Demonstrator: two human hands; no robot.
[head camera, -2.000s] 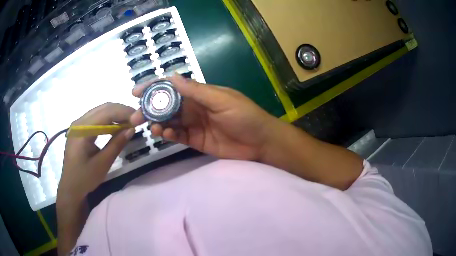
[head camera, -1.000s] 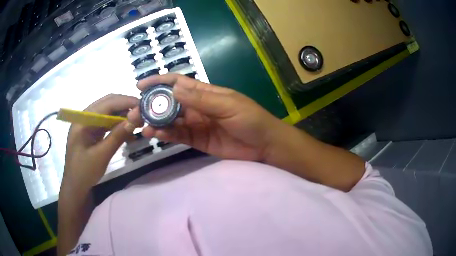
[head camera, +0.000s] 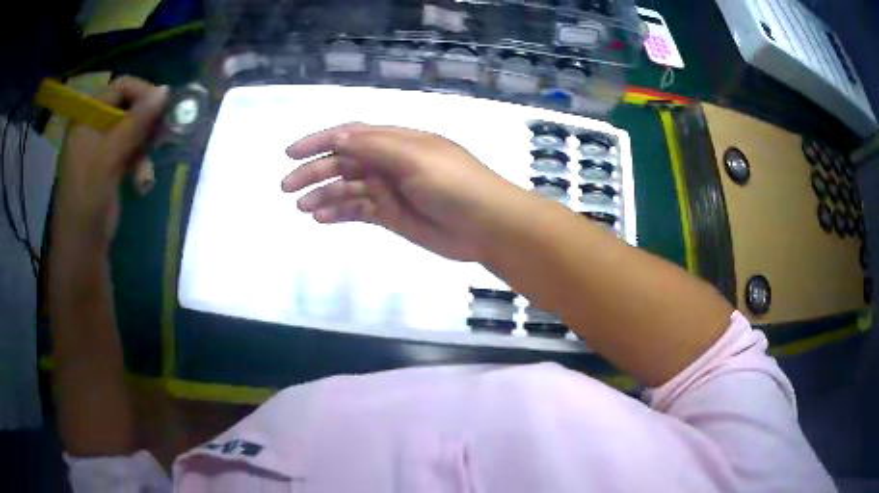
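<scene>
My left hand (head camera: 125, 125) is at the far left, shut on the flat yellow test probe (head camera: 82, 104). A round speaker driver (head camera: 185, 112) with a dark rim and bright centre shows blurred at its fingertips; whether the hand holds it cannot be told. My right hand (head camera: 386, 183) is open and empty above the glaring white packing tray (head camera: 260, 260). Drivers (head camera: 549, 162) stand on edge in two columns at the tray's right part, and more (head camera: 492, 310) stand near its front edge, partly hidden by my right forearm.
Brown cardboard (head camera: 771, 212) at right holds two separate drivers and a cluster of several at its far right. Clear plastic blister trays (head camera: 453, 63) lie beyond the white tray. A pink-and-white calculator-like item (head camera: 659, 40) and a white ridged box (head camera: 805, 58) are at the back right.
The view has swung left. My hands have moved apart: the left went far left with the probe, and the right let go of the driver and opened. Another lone driver shows on the cardboard.
</scene>
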